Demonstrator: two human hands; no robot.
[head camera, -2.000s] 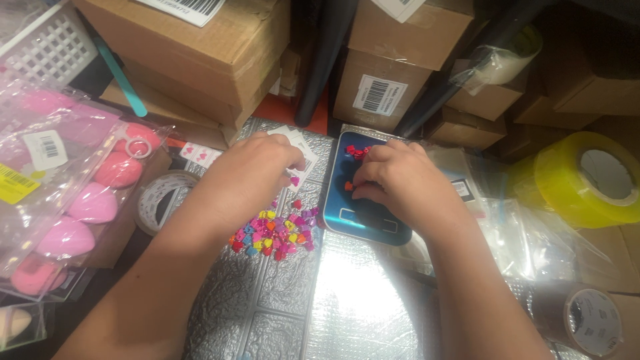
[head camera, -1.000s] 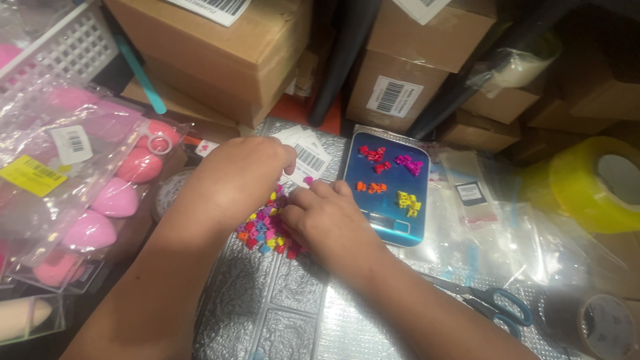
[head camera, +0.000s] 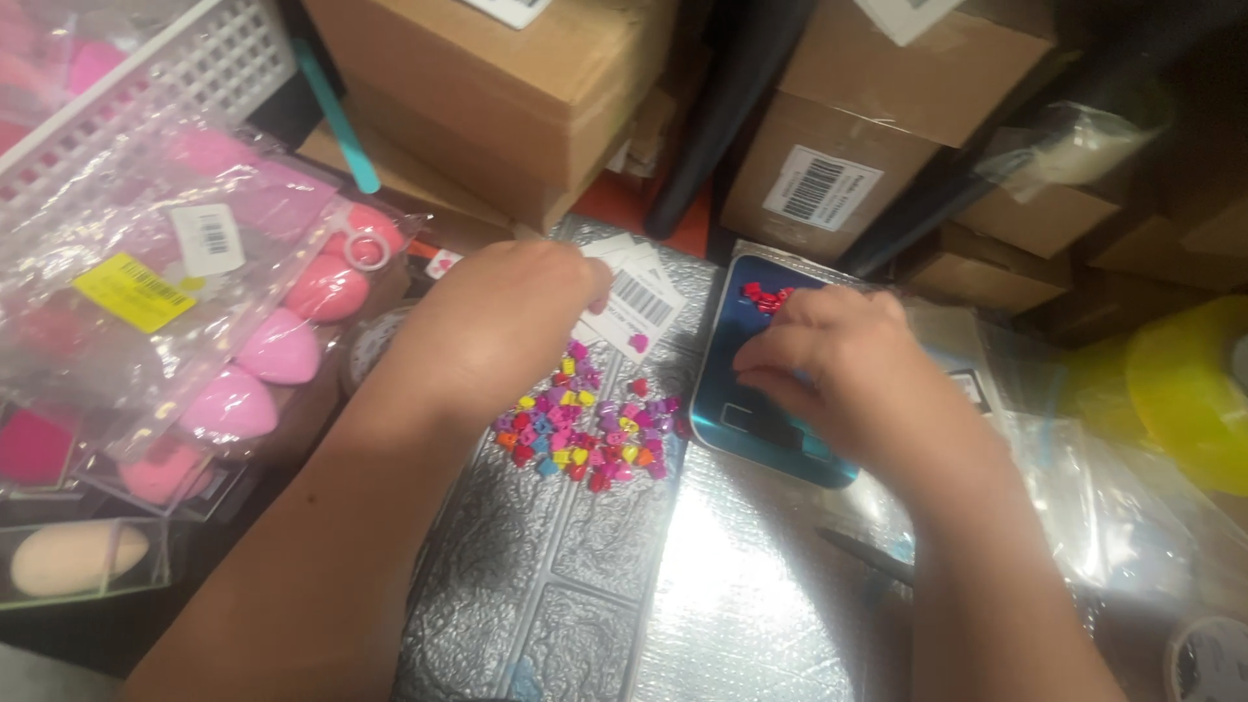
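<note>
A loose heap of small beads (head camera: 595, 429) in pink, yellow, purple, red, orange and blue lies on a silver embossed foam sheet (head camera: 487, 585). My left hand (head camera: 507, 312) rests just above the heap, beside white barcode labels (head camera: 639, 302); its fingertips are mostly hidden, so its hold cannot be told. My right hand (head camera: 829, 361) is over a blue metallic tray (head camera: 731, 390), fingers bent close together and pointing down; whether a bead is between them is not visible. Red beads (head camera: 765, 297) sit at the tray's top; my right hand covers much of the rest.
Bagged pink makeup sponges (head camera: 283, 346) and a white basket (head camera: 224, 58) are at left. Cardboard boxes (head camera: 526, 97) stand behind, with dark poles (head camera: 731, 117) between them. Yellow tape (head camera: 1189, 390), clear plastic bags (head camera: 1092, 487) and partly hidden scissors (head camera: 868, 556) are at right.
My right hand has moved right, from the bead heap to over the tray. It now covers the tray's orange, yellow and purple beads, which showed one second ago.
</note>
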